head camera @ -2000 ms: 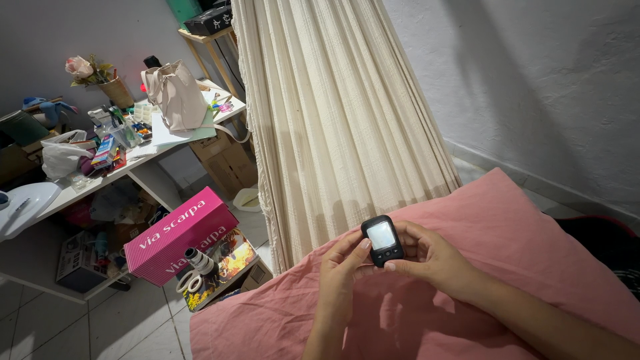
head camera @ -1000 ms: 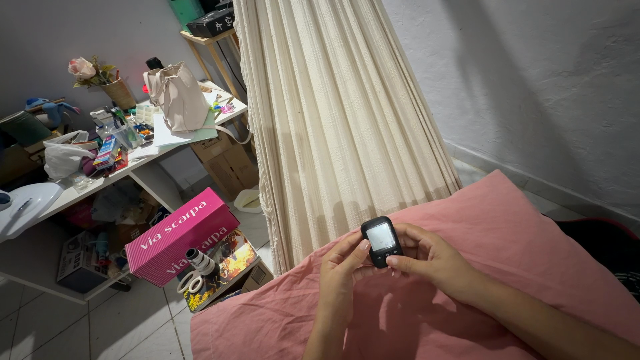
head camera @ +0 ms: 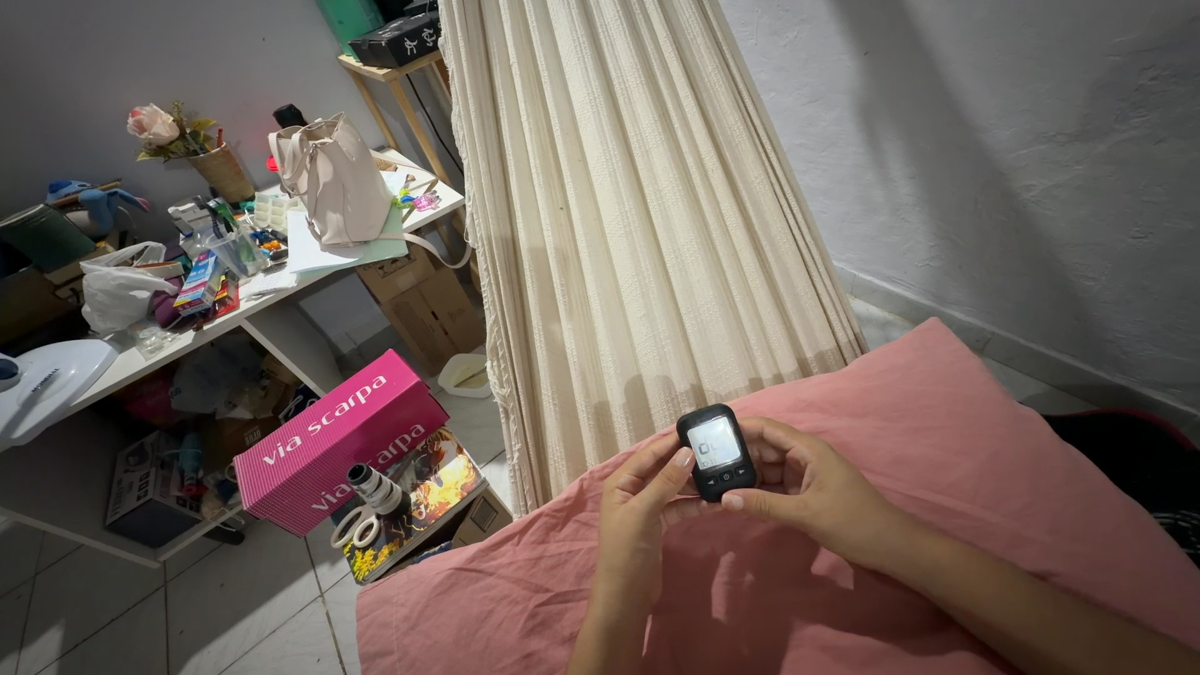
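Observation:
A small black handheld electronic device [head camera: 717,453] with a lit screen and a row of buttons below it is held between both hands over a pink pillow [head camera: 900,412]. My left hand [head camera: 647,487] grips its left side, with the thumb at the edge of the screen. My right hand [head camera: 797,473] supports the right side from behind, its thumb at the lower edge beside the buttons. What the screen shows is too small to tell for sure. Some fingers of both hands are hidden behind the device.
A cream hammock cloth [head camera: 619,216] hangs ahead. At the left, a white desk [head camera: 211,328] bears a beige handbag [head camera: 342,187], a flower pot [head camera: 222,172] and small items. A pink shoebox [head camera: 328,422] stands beside scissors [head camera: 356,527] and a cylindrical object [head camera: 375,489] on a printed box.
My right thumb has shifted from the buttons to the device's lower edge. Both hands still hold the device in about the same place.

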